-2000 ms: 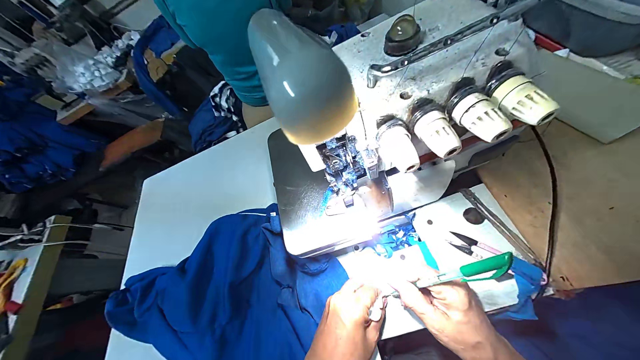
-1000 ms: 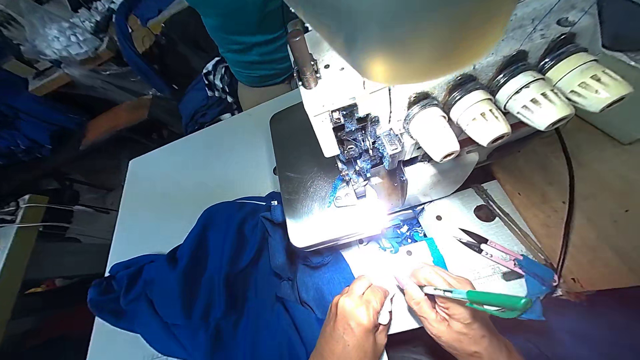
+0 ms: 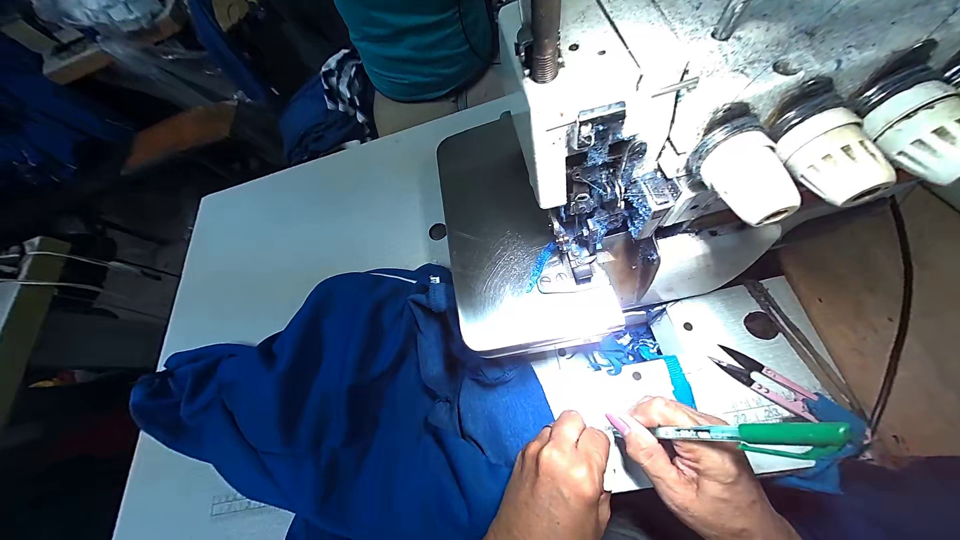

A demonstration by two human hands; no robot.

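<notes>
My right hand [image 3: 694, 465] holds a green capped pen [image 3: 787, 435], its tip pointing left toward my left hand. My left hand [image 3: 562, 472] has its fingers curled against a white surface, close beside the right fingers; glare and the fingers hide whether something is pinched there. A blue fabric garment [image 3: 360, 405] lies on the table left of it. Above both hands is an overlock sewing machine's metal plate [image 3: 495, 247], with the lint-covered presser foot [image 3: 581, 266]. Pink-handled thread snips [image 3: 772, 386] lie right of the hands, with blue cloth about their handle end.
White tension knobs [image 3: 750, 180] line the machine's front at upper right. Blue thread scraps [image 3: 626, 349] lie below the plate. The white table [image 3: 300, 217] reaches left. A person in a teal top [image 3: 420, 45] is beyond it. A dark cable [image 3: 900, 315] hangs at right.
The view has come closer to the machine, and its large lamp head has left the picture. The pen in my right hand has turned from slanting to nearly level. Both hands stay close together.
</notes>
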